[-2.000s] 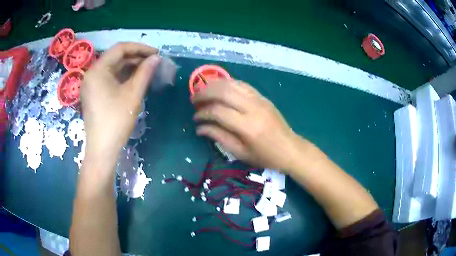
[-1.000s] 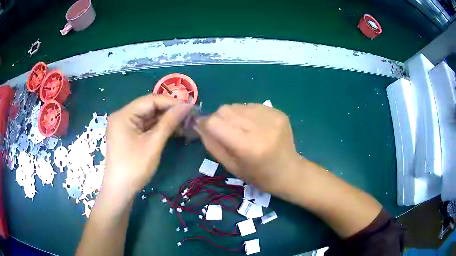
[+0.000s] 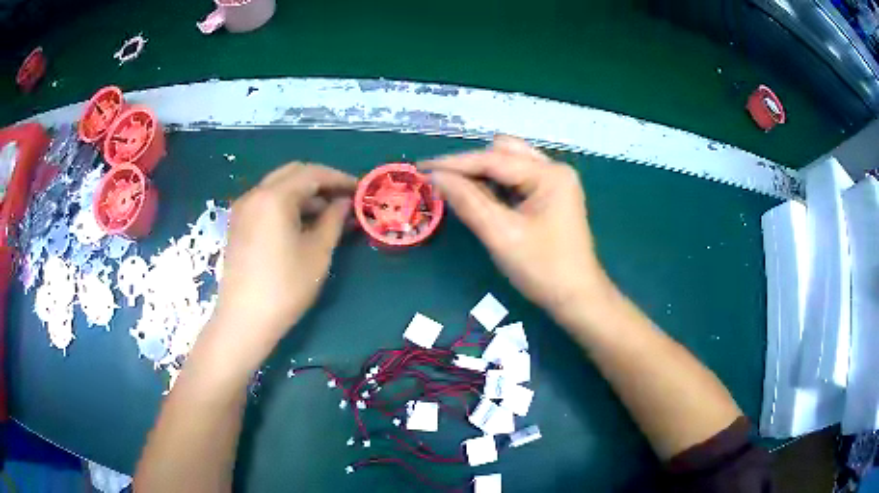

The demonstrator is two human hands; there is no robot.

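An orange-red plastic housing [image 3: 399,204] faces up between my hands, its spokes and hub showing. My left hand [image 3: 294,226] has its fingertips at the housing's left rim. My right hand [image 3: 520,207] has thumb and fingertips at its upper right rim. Wired modules [image 3: 422,330], white squares on dark-red wires, lie below on the green bench. White toothed discs [image 3: 173,298] are heaped at the left. Whether a disc sits inside the housing is hard to tell.
Three more housings [image 3: 125,199] stand by the heap at upper left, near the red tray [image 3: 21,168]. The worn metal rail [image 3: 318,104] runs behind. A pink cup [image 3: 243,13] and loose ring [image 3: 130,48] are on the belt. Long white pieces [image 3: 826,308] stand at right.
My hands have moved apart from the small blurred piece they held together and are now at the housing's two sides. The pink cup and ring appear further right.
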